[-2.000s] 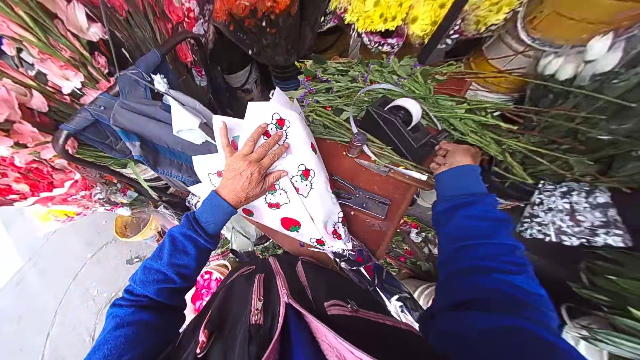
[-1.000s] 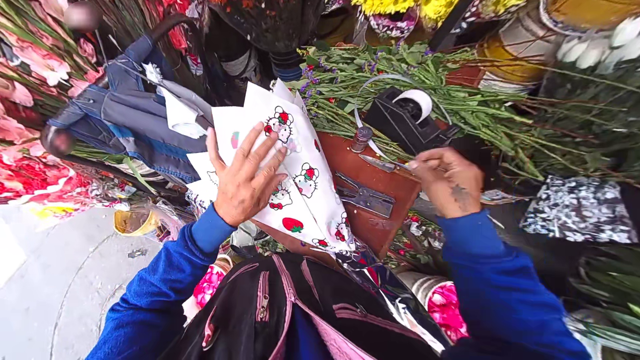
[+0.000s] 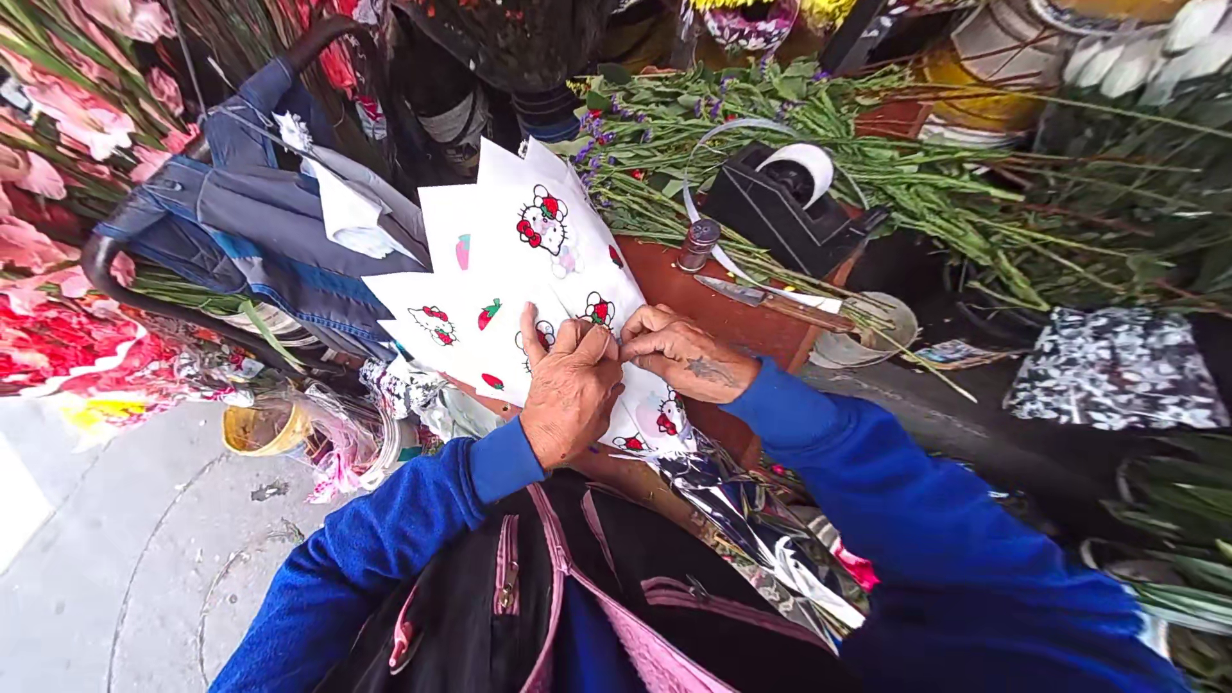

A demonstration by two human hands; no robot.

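Note:
White wrapping paper (image 3: pixel 481 298) printed with cartoon cats and strawberries lies folded on a reddish-brown board (image 3: pixel 664 279). Both hands meet on its middle. My left hand (image 3: pixel 575 390) rests on the paper with thumb and index finger pinched at the fold. My right hand (image 3: pixel 688 356) pinches at the same spot from the right; what lies between the fingertips is too small to tell. Behind the board's right part stands a black tape dispenser (image 3: pixel 784 207) with a white roll. A knife (image 3: pixel 770 300) with a wooden handle and a small dark cylindrical object (image 3: pixel 699 244) lie near it.
Cut green stems with purple flowers (image 3: pixel 664 135) spread behind the board. A denim garment (image 3: pixel 260 212) hangs over a dark curved bar at left. Pink gladioli (image 3: pixel 87 115) stand beyond it. A yellow container (image 3: pixel 262 428) is on the pavement. A black bag (image 3: pixel 452 597) hangs at my front.
My right hand has moved from the tape dispenser leftward onto the paper. My left hand, earlier flat with fingers spread, has drawn its fingers together beside it.

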